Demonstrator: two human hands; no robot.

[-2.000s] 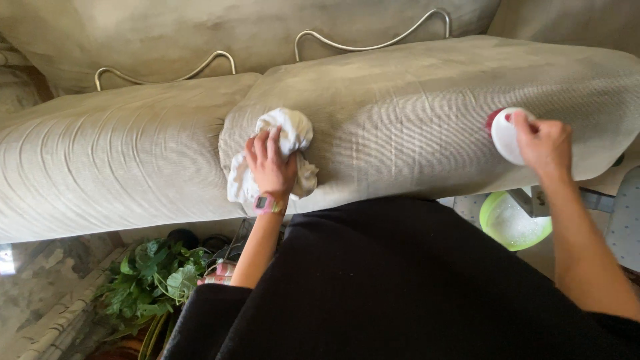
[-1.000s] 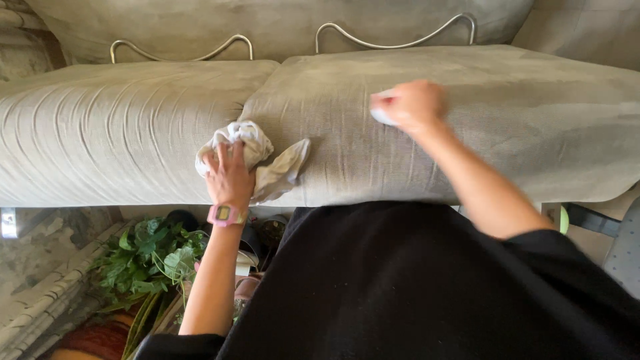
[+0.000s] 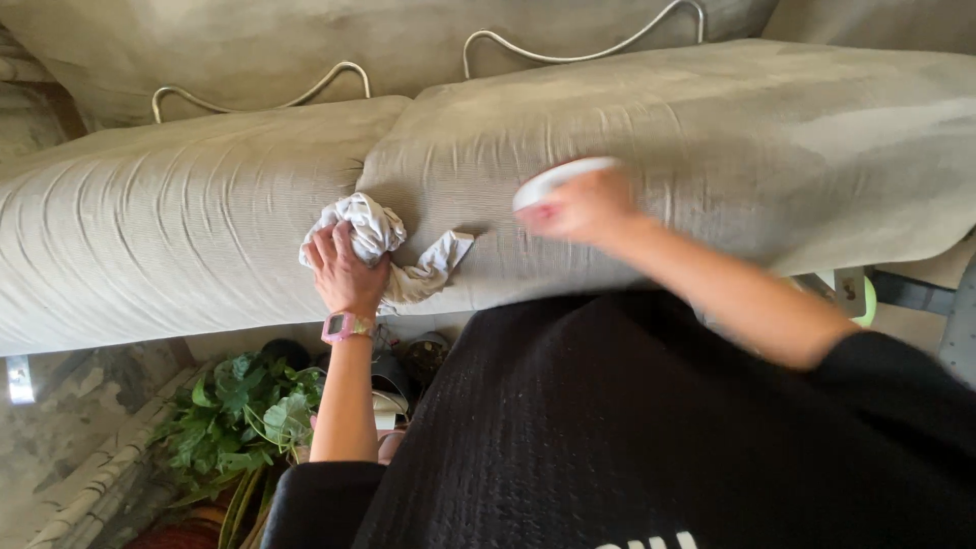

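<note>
My left hand (image 3: 347,267), with a pink watch at the wrist, grips a crumpled white cloth (image 3: 371,227) against the front of the sofa seat, near the seam between two cushions. One end of the cloth trails to the right over the beige right seat cushion (image 3: 732,152). My right hand (image 3: 591,202) is blurred and closed around a white-backed scrub brush (image 3: 553,181), held at the front part of that cushion. A reddish patch shows at the brush's lower edge; its bristles cannot be made out clearly.
The left seat cushion (image 3: 152,221) adjoins the right one. Two curved metal bars (image 3: 579,59) stand along the backrest. Green potted plants (image 3: 229,419) are below the sofa at left. Part of a light-green basin (image 3: 868,301) shows beneath its right end, beside a grey perforated surface (image 3: 961,328).
My right hand and the brush have moved left from the right part of the cushion, where they were two seconds ago. My left hand stays on the cloth, whose end now trails to the right.
</note>
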